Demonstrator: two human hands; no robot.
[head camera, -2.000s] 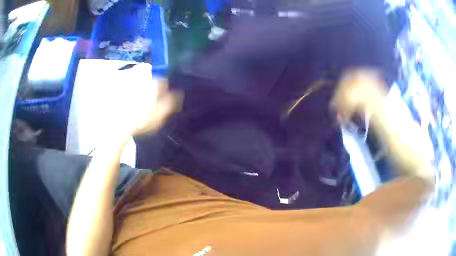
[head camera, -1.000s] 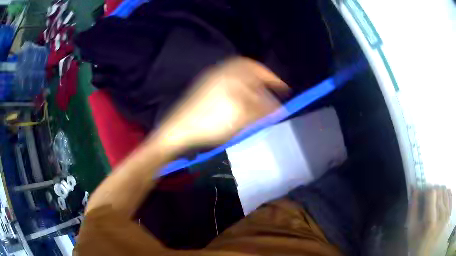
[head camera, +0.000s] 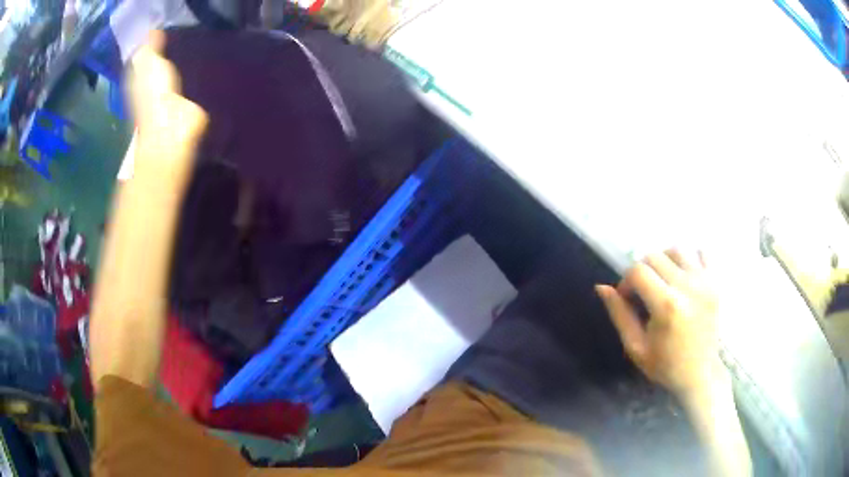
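Observation:
Dark navy-black cloth (head camera: 270, 121) with a thin pale stripe lies heaped and partly spread over the blue crate, at upper left. My left hand (head camera: 168, 107) is at the left edge of this cloth, slightly blurred, with its fingers closed on the border; the fingertips are partly hidden. My right hand (head camera: 666, 317) rests on the edge of the white table at right, with thumb and fingers apart and nothing in it.
The white table (head camera: 596, 121) fills the upper right. A slatted blue crate (head camera: 326, 289) stands left of my lap, beside a white board (head camera: 419, 335). Red cloth (head camera: 191, 373) lies around the crate. More red-and-white pieces (head camera: 63, 270) lie on the green floor.
The view has turned toward the table. My left hand has moved from over the crate to the cloth's far left edge, and the cloth there is more spread. My right hand shows more fully at the table edge.

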